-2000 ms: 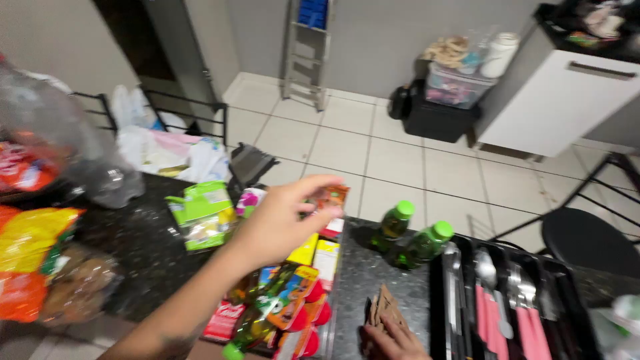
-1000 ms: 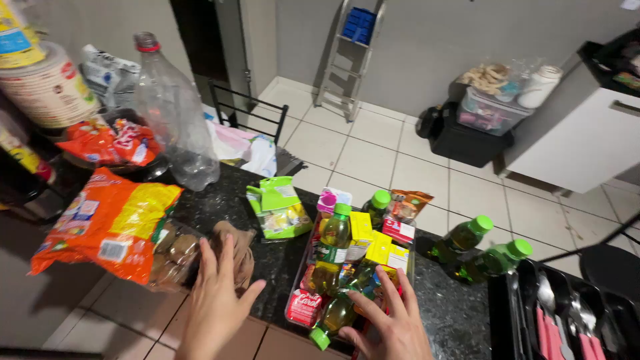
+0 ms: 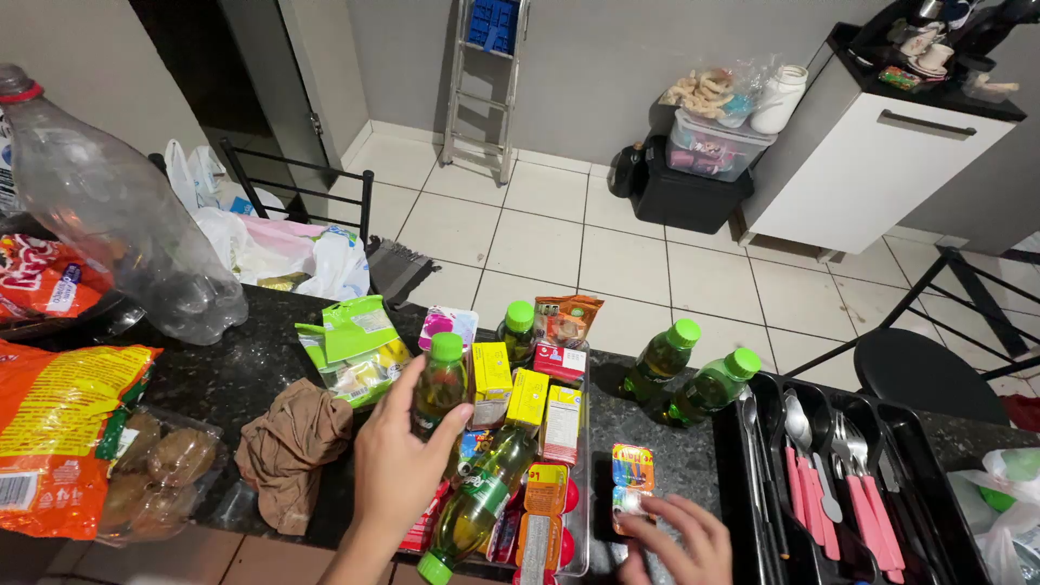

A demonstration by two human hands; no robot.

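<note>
My left hand point(image 3: 406, 463) has its fingers around a small green-capped soda bottle point(image 3: 443, 382), which stands upright at the left of a clear plastic bin point(image 3: 583, 487). In the bin are yellow juice cartons point(image 3: 528, 396), another green-capped bottle lying tilted point(image 3: 483, 496), orange-lidded yogurt cups point(image 3: 546, 487), and a brown snack packet point(image 3: 569, 318) at the back. To the right of the bin, my right hand point(image 3: 678, 540) touches the lower part of a small two-cup pack point(image 3: 632, 483) on the granite counter; whether it grips it is unclear.
Two green-capped bottles point(image 3: 707, 386) stand beside a black cutlery tray point(image 3: 731, 504). Left of the bin lie a green packet point(image 3: 361, 349), a crumpled brown bag point(image 3: 292, 451), a clear pack of round brown fruit point(image 3: 175, 463), an orange bag point(image 3: 65, 439) and a large empty bottle point(image 3: 122, 195).
My left hand has moved from beside the brown bag to the bottle in the bin. My right hand has gone from over the bin to the counter, where the two-cup pack now lies.
</note>
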